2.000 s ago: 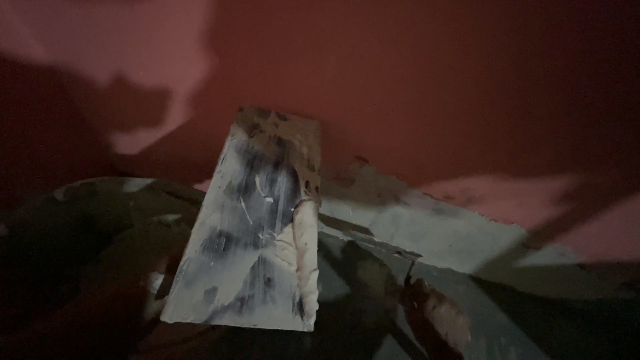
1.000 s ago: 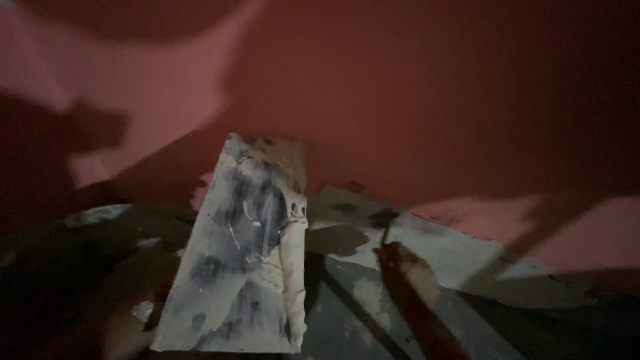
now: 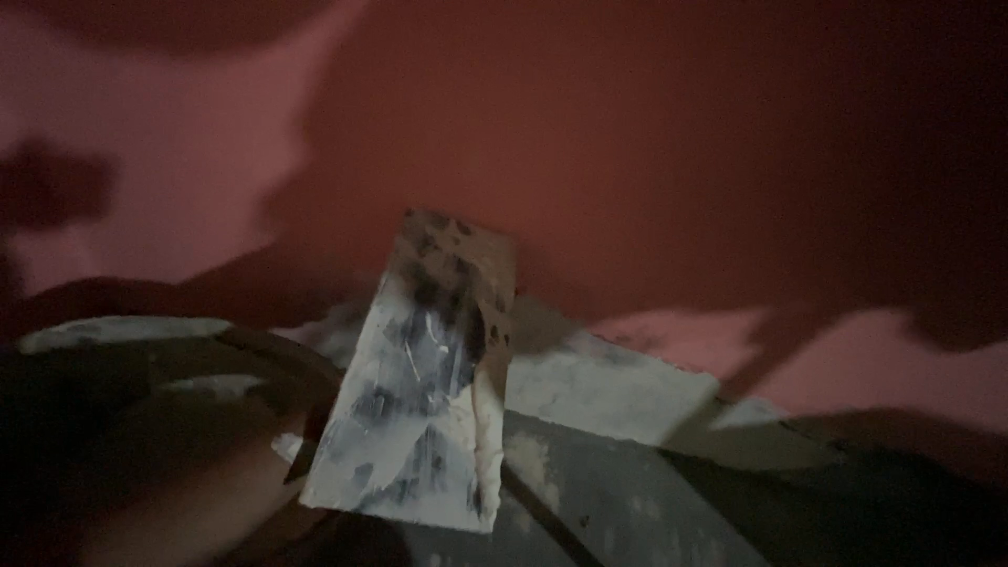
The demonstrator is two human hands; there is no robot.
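A rectangular plastering trowel (image 3: 417, 394), its metal face smeared with white plaster, stands tilted in the middle of the view. A thicker ridge of plaster runs down its lower right edge. My left hand (image 3: 315, 433) is a dark, blurred shape at the trowel's lower left edge, with the forearm coming from the bottom left. It seems to hold the trowel from behind; the fingers and handle are mostly hidden. A pale lump (image 3: 287, 446) shows beside that hand. My right hand is not in view.
A red-lit wall (image 3: 551, 142) with pink patches rises behind the trowel. Below it runs a rough pale band (image 3: 591, 386), with a grey, plaster-spotted surface (image 3: 622, 496) underneath. Shadows hide much of both lower sides.
A reddish-brown, finger-like shape, seen right of the trowel in both earlier frames, is out of view now. Shadows on the wall have shifted.
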